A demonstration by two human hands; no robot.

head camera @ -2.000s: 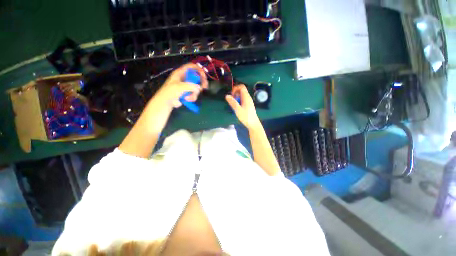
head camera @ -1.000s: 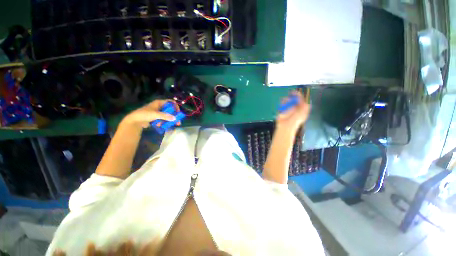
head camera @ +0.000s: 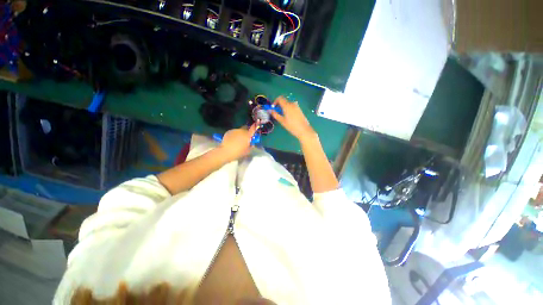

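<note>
My left hand (head camera: pixel 237 143) is low in front of my body at the bench edge, with blue battery cells (head camera: pixel 255 139) in its fingers. My right hand (head camera: pixel 291 118) is above and to the right of it, its fingertips on a small blue piece (head camera: pixel 273 109). Between the hands lies a round silver wired component (head camera: pixel 262 115) in a dark housing, with thin red wires around it. Its lower part is partly covered by the fingers. Loose black housings (head camera: pixel 225 92) lie just left of it on the green bench top.
A black compartment tray (head camera: pixel 237 43) stands at the back with red and white wires at its end. A white sheet (head camera: pixel 398 71) lies right of it. A blue piece (head camera: pixel 96 101) lies at the left bench edge. Crates (head camera: pixel 65 140) stand below the bench.
My right hand has come back from the right bench edge to the round component. My left hand has moved right to meet it. The view has turned and shifted.
</note>
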